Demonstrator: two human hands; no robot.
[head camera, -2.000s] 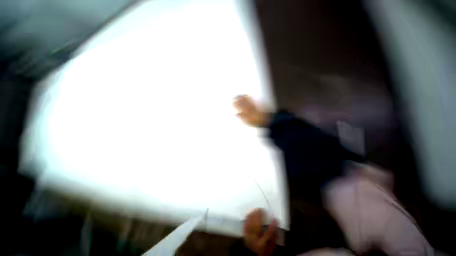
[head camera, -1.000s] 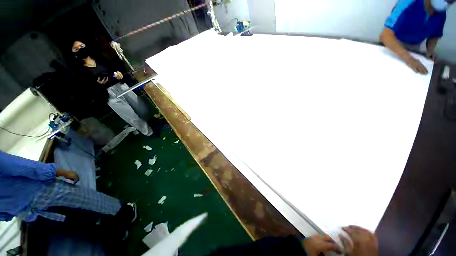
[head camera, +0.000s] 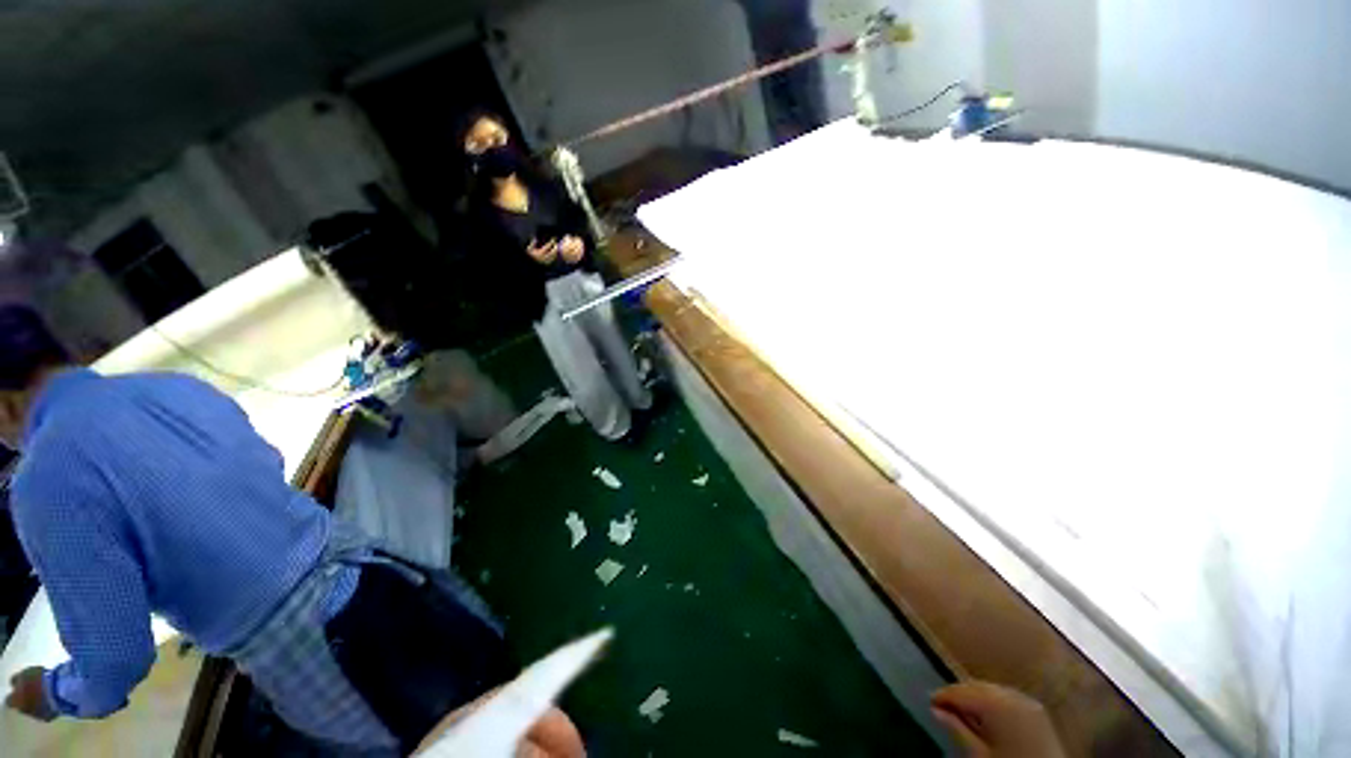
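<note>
The white fabric lay (head camera: 963, 311) covers the table, with its stacked edge (head camera: 1067, 570) along the near side and soft wrinkles at the lower right. My right hand (head camera: 1005, 723) is at the bottom, over the table's near edge, cut off by the frame; no cloth shows in it. My left hand (head camera: 551, 735) is at the bottom edge, mostly hidden behind a white pointed shape (head camera: 526, 696). A yellowish strip (head camera: 800, 388) lies along the lay edge. The silver end-cutter rail (head camera: 619, 287) overhangs the far table end.
A person in a blue checked shirt (head camera: 178, 518) leans over the neighbouring table on the left. A masked person in black (head camera: 526, 222) stands past the table end. White scraps (head camera: 609, 570) lie on the green floor. A blue cutter (head camera: 975, 113) sits at the far side.
The view has swung left. My hands have come off the cloth corner and are apart. The blue-shirted helper across the table is out of view; the person at left now bends over the neighbouring table.
</note>
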